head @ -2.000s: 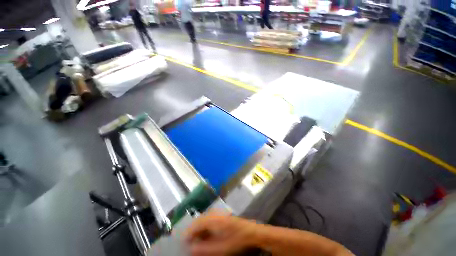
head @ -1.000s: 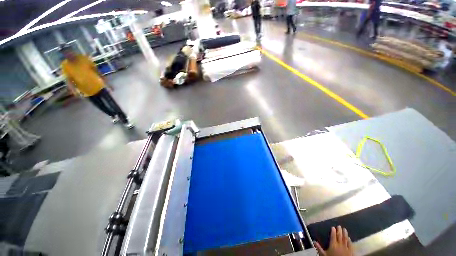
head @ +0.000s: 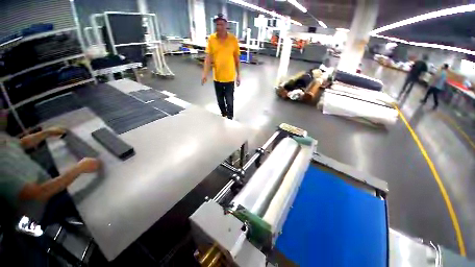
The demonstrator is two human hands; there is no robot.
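No hand of mine shows in the current view. The machine stands nearest in front of me, at the lower right. Its bright blue feed belt (head: 333,221) lies flat in a metal frame. The long shiny silver-white roller (head: 266,174) is beside the belt, with green ends, and a paler roller bar (head: 284,190) runs parallel to it. The guide shaft (head: 237,178) with dark collars is on the side towards the coworker's table. Nothing lies on the visible part of the belt. The stack of cut pieces at the machine's right is out of view.
A seated coworker (head: 41,180) handles a dark strip (head: 79,145) at the long grey table (head: 156,172). A thick dark stack (head: 112,144) lies there, with laid-out panels (head: 117,107) behind. A person in a yellow shirt (head: 223,57) stands beyond. Fabric rolls (head: 359,104) lie on the floor.
The view has swung left, bringing the coworker's table into sight. The hand seen near the dark piece at the machine's right is out of view. The yellow-shirted person appears closer to the centre.
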